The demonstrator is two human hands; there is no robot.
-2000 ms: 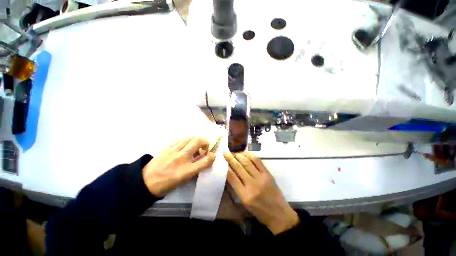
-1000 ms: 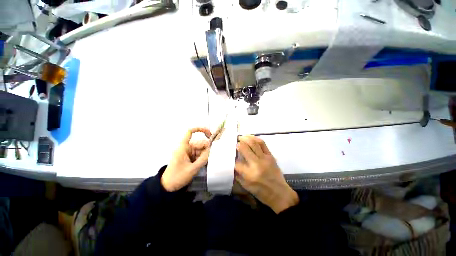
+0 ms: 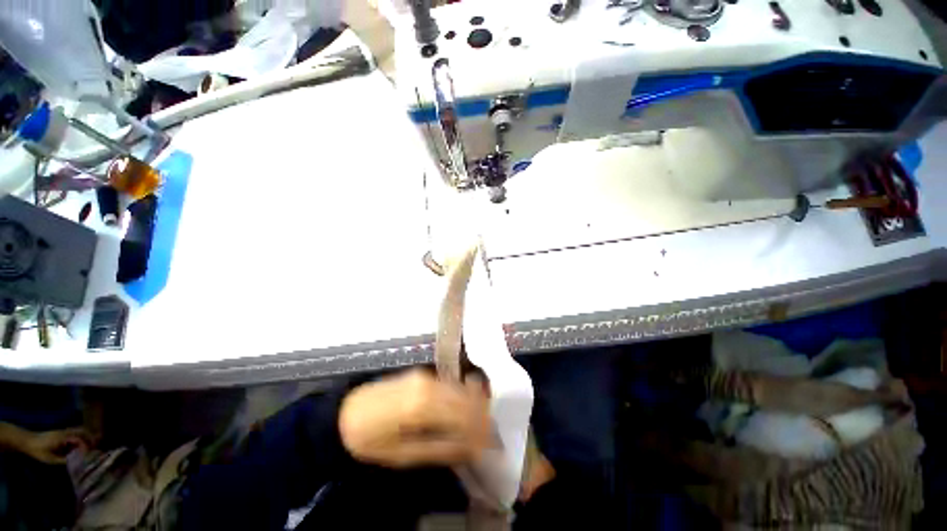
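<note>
A beige band (image 3: 452, 311) and a white strip (image 3: 503, 375) run side by side from the needle area (image 3: 483, 187) of the sewing machine (image 3: 602, 88), over the table's front edge and down towards my lap. Their upper ends lie close together and they spread apart below. My left hand (image 3: 415, 420) is blurred, below the table edge, with its fingers closed around the beige band beside the white strip. Only a small part of my right hand (image 3: 536, 472) shows at the right of the white strip; its fingers are hidden behind the fabric.
A blue sheet (image 3: 166, 228) with dark items lies on the left of the table, beside a grey box (image 3: 47, 249). Red-handled scissors (image 3: 898, 192) lie far right. Beige and white garments (image 3: 820, 425) are heaped below right. Another person's hand (image 3: 47, 441) shows at lower left.
Both hands have moved from near the needle down below the table edge. The beige band now shows along its length beside the white strip. The view has shifted, showing more of the machine's right side.
</note>
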